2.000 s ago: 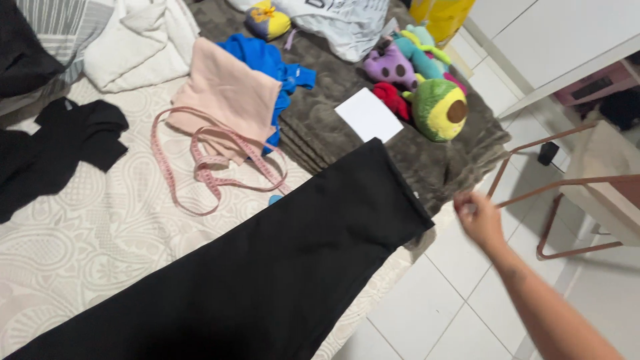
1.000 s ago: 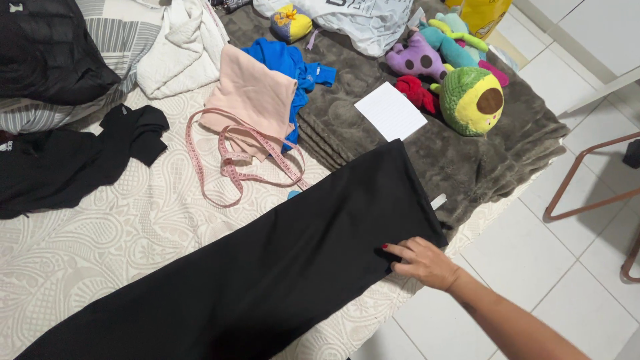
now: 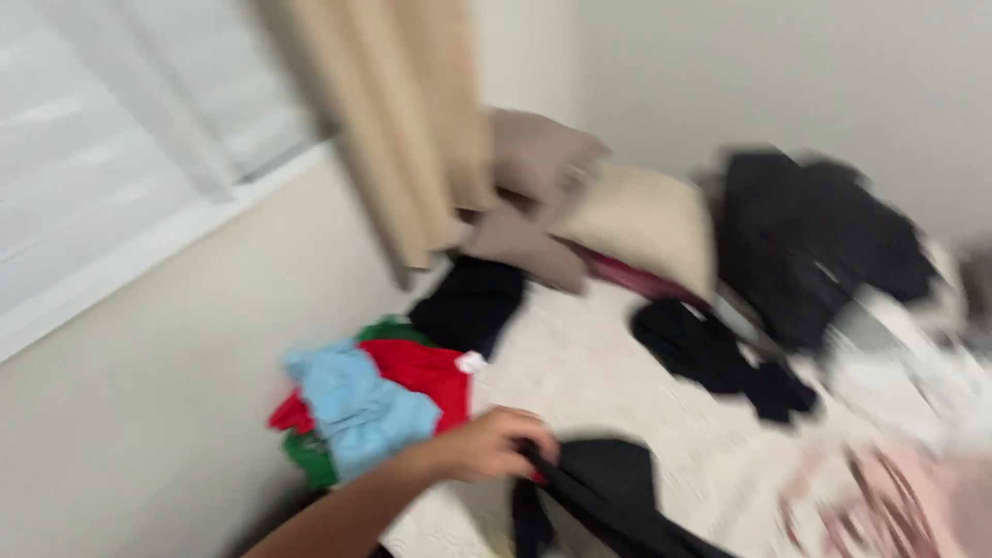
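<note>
My left hand (image 3: 496, 446) comes in from the bottom and grips the edge of a black garment (image 3: 608, 484), which is partly lifted and runs off the lower edge of the view. Just left of the hand lies a pile of clothes, with a light blue cloth (image 3: 372, 403) over a red cloth (image 3: 422, 376) and green fabric (image 3: 310, 457). A pink measuring tape (image 3: 883, 504) is blurred at the lower right, by a pale pink cloth (image 3: 961, 492). My right hand is out of view.
On the patterned bedspread (image 3: 573, 372) are folded black cloth (image 3: 469, 306), a crumpled black garment (image 3: 721, 356), a cream pillow (image 3: 643, 225), brownish pillows (image 3: 542, 155), a dark jacket (image 3: 821, 240) and white cloth (image 3: 891, 356). A beige curtain (image 3: 395, 116) hangs beside the window (image 3: 132, 116).
The view has swung far to the left. My left hand has come into view, holding the black garment, which lay flat before. My right hand, earlier touching that garment, is no longer seen.
</note>
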